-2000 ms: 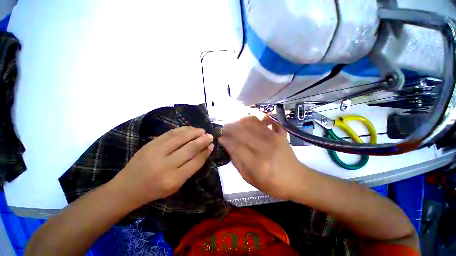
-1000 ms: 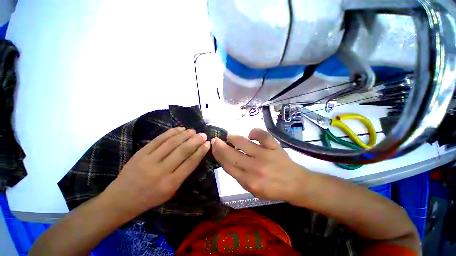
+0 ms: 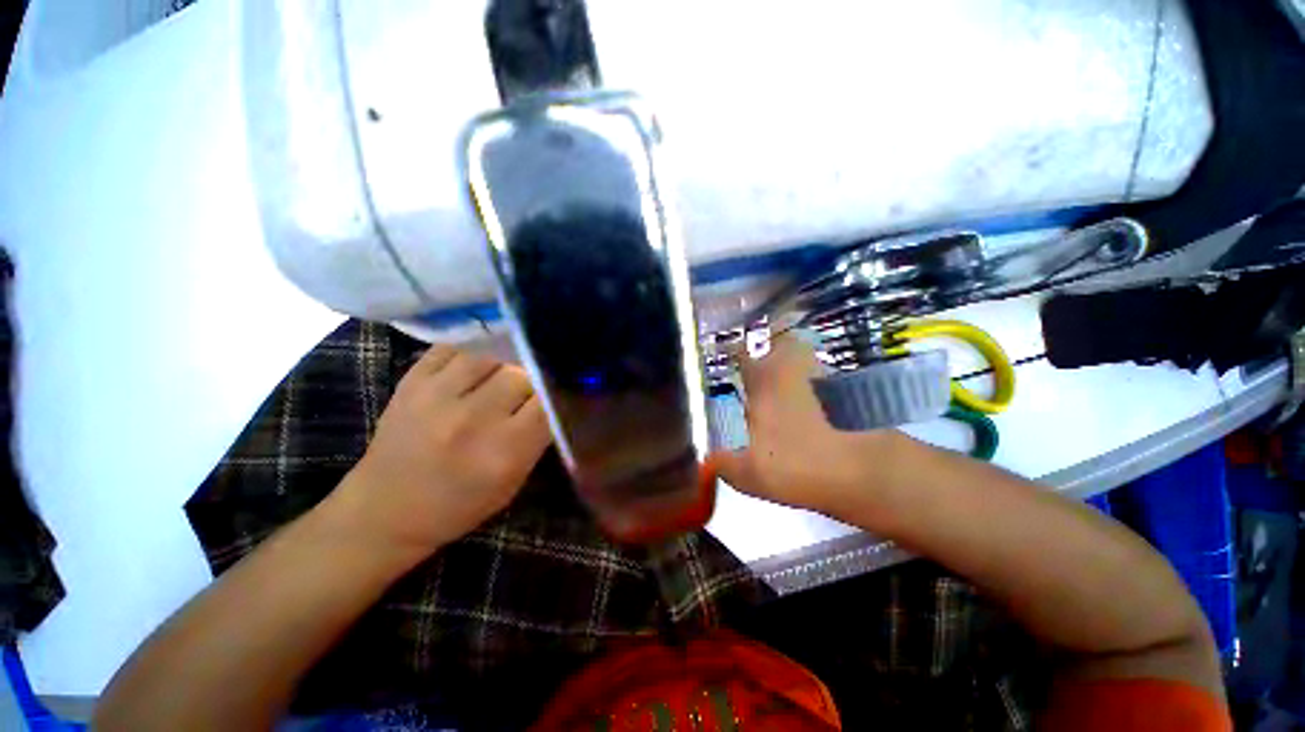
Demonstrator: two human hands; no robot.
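Observation:
A dark plaid fabric panel (image 3: 515,579) lies at the table's front edge and hangs over it. My left hand (image 3: 465,436) lies on the panel with its fingers bent, close to the sewing machine's white head (image 3: 887,115). My right hand (image 3: 794,429) is right of it, its fingers reaching under the head beside the grey ribbed tension knob (image 3: 895,391). A large shiny metal guard with a red-orange tip (image 3: 594,300) hides the needle area and some of my fingertips. Whether my right fingers hold anything cannot be told.
Scissors with a yellow loop (image 3: 988,365) and a green loop lie right of the tension knob, partly hidden. More dark cloth (image 3: 22,501) is at the left table edge. A measuring scale (image 3: 837,562) runs along the front edge. Blue material (image 3: 1188,543) shows below the table at right.
The view has moved in close over the machine head, and the metal guard now covers the middle. My right hand has moved away from my left, under the head. More of the panel shows in front.

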